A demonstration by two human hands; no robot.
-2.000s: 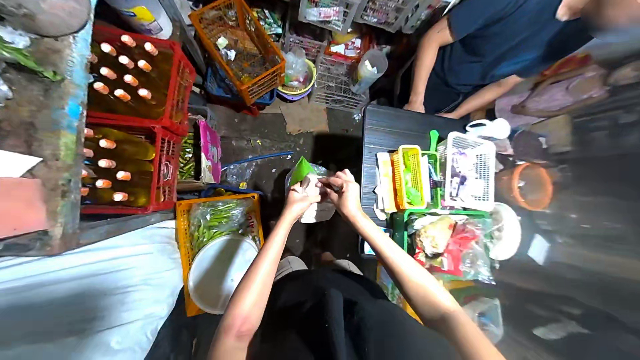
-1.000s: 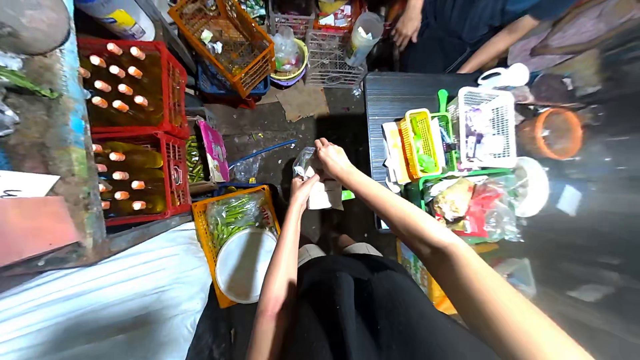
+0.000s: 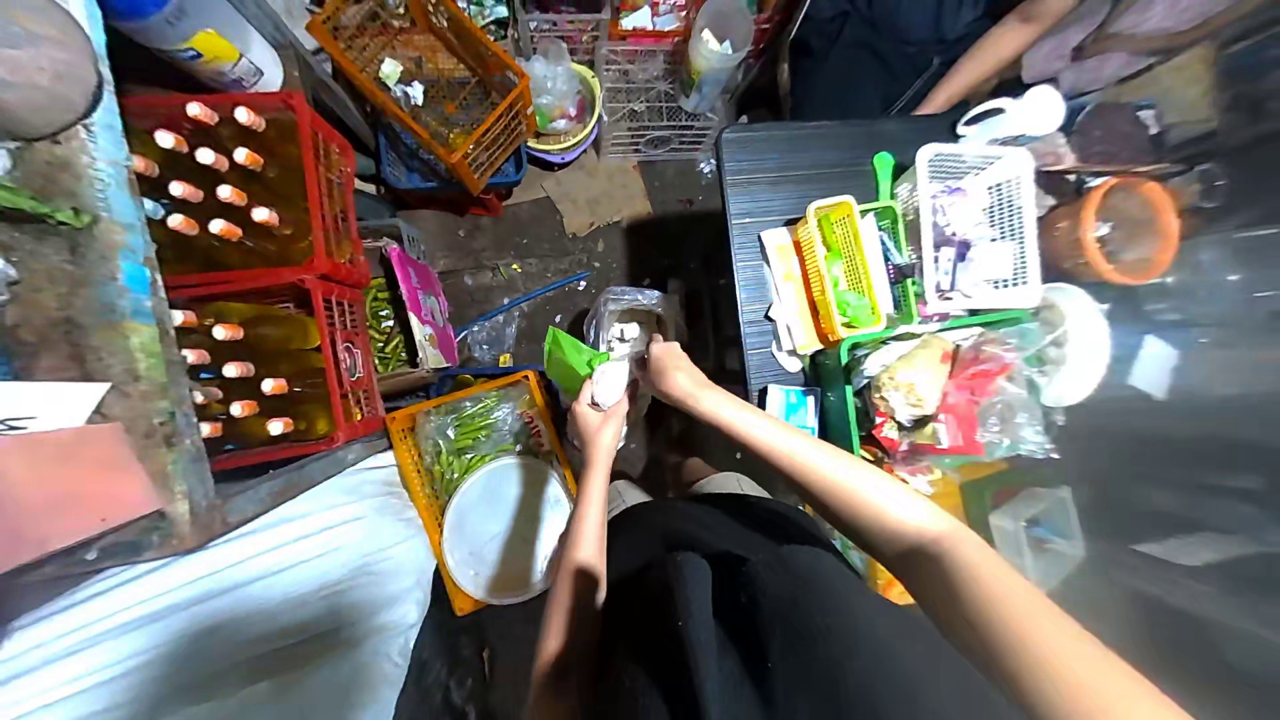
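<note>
My left hand [image 3: 601, 415] is closed around a small white item [image 3: 610, 383], too blurred to name. A bright green packet [image 3: 573, 359] sticks out to the left just above that hand. My right hand [image 3: 672, 370] pinches the right edge of a clear plastic bag [image 3: 628, 305], whose mouth faces up, with whitish pieces inside. Both hands are close together in front of my body, above the dark floor. The lower part of the bag is partly hidden behind my left hand.
Red crates [image 3: 312, 180] of orange-capped bottles stand at left. An orange crate [image 3: 405, 440] holds green pods and a white round lid [image 3: 507, 530]. At right, a dark table [image 3: 760, 165] bears a yellow basket [image 3: 843, 265] and a white basket [image 3: 980, 225]. A person [image 3: 870, 60] is beyond it.
The green packet, at the right of my hands a second ago, now shows at their left. The clear bag's mouth appears wider. The other person's hand has moved away from the table's far left corner.
</note>
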